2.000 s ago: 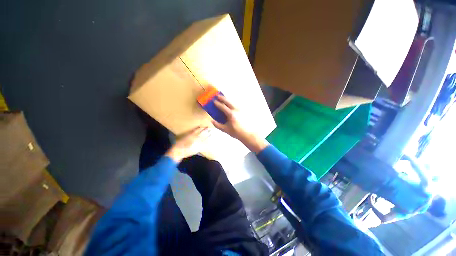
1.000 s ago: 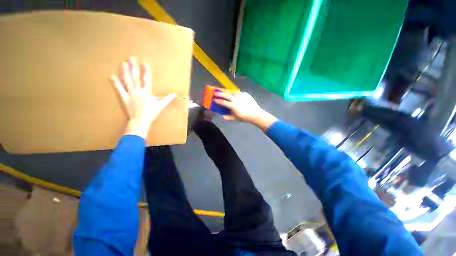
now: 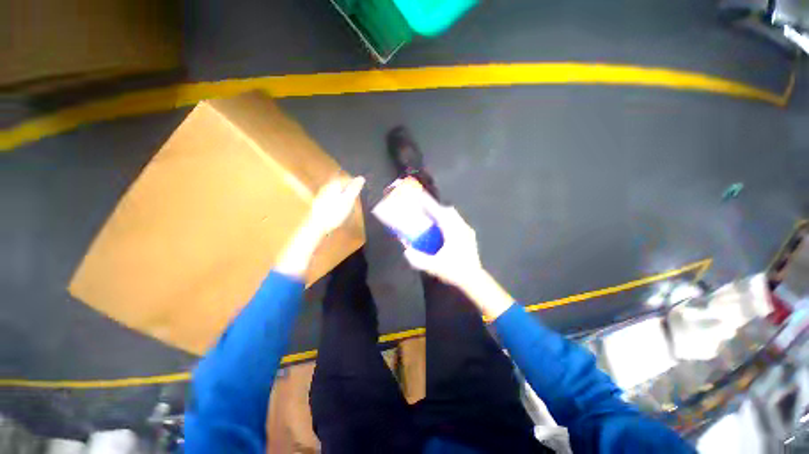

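A brown shipping carton with its faces closed stands tilted on the floor at the left, turned at an angle. My left hand rests on its right edge near the upper right corner, fingers pointing up and right. My right hand holds the tape gun just right of the carton, apart from it. The tape gun looks white under glare, with blue near my palm and a little orange at its top. Part of the tape gun is hidden by my fingers.
A green tote is cut off at the top edge. Another brown box is at the top left. Yellow lines cross the grey floor. Brown cardboard lies behind my legs. Pale items are at the lower right.
The carton shows at a new angle, with a side face visible. My left hand has moved from its broad face to its edge. The tape gun has turned in my right hand. The view has swung round.
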